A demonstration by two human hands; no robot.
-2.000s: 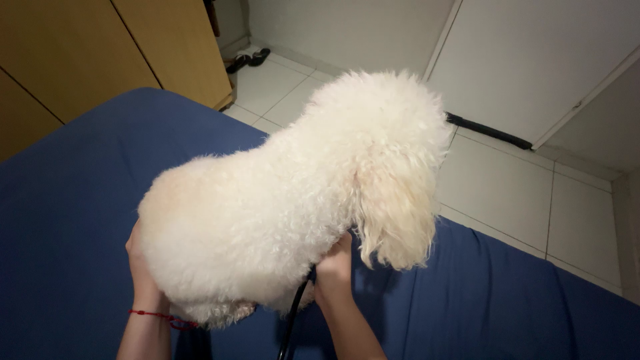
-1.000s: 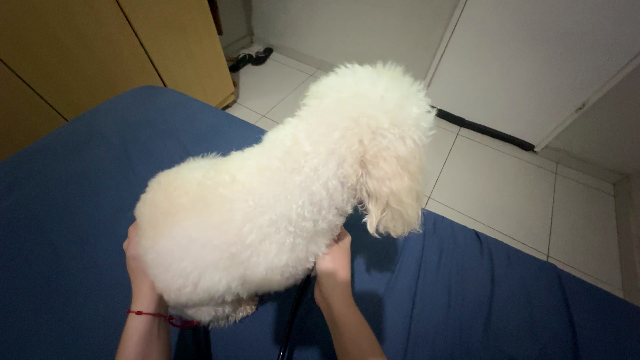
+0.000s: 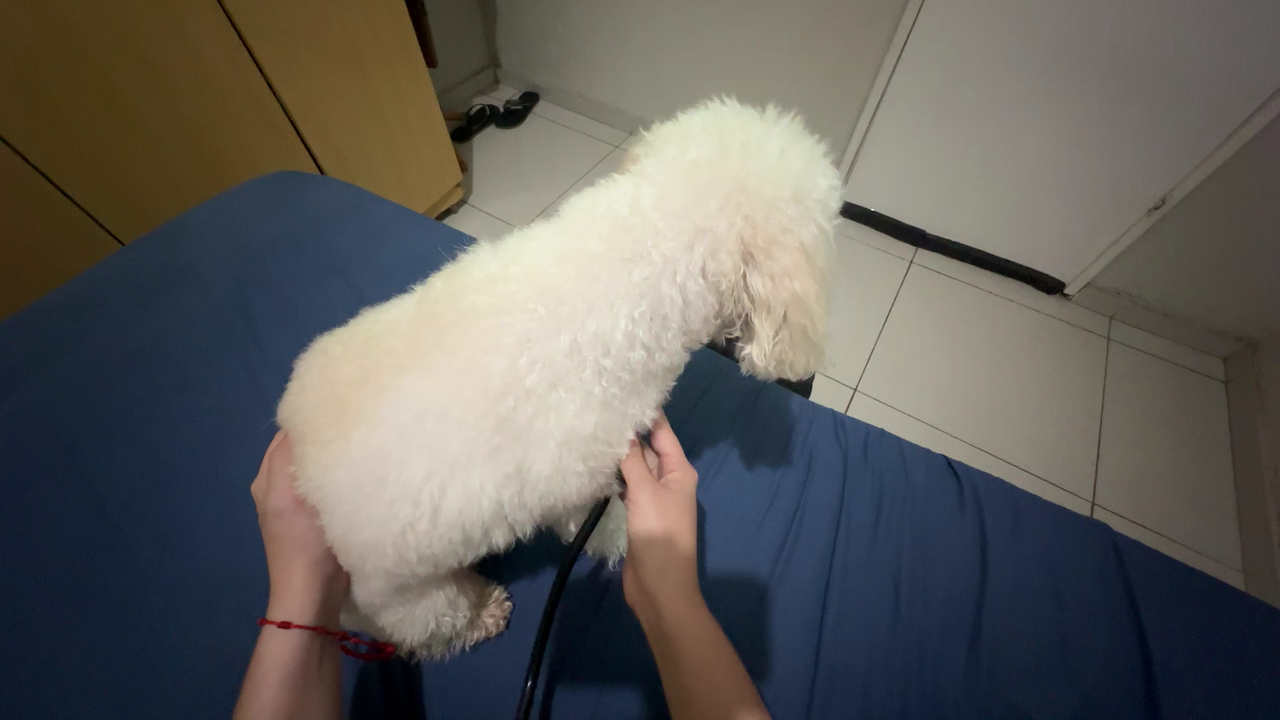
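Observation:
A curly-coated white dog (image 3: 500,370) stands on a blue bed sheet (image 3: 880,600), its head turned away to the upper right. Against its rump on the left lies my left hand (image 3: 295,520), a red cord bracelet (image 3: 345,640) at the wrist; its fingertips are hidden by the fur. My right hand (image 3: 662,485) is at the dog's chest, fingers bent and partly under the coat. A black tube (image 3: 560,590) runs from beside that hand down to the bottom edge; whether the hand grips its upper end cannot be seen.
A wooden cabinet (image 3: 330,90) stands at the upper left, with black flip-flops (image 3: 497,113) beside it on the white tiled floor (image 3: 980,360). A white door (image 3: 1050,120) with a black draft stopper (image 3: 950,248) along its bottom is beyond the bed's edge.
The dog's head has turned further away and down. A hind paw now shows below its body. My hands stay at its rump and chest.

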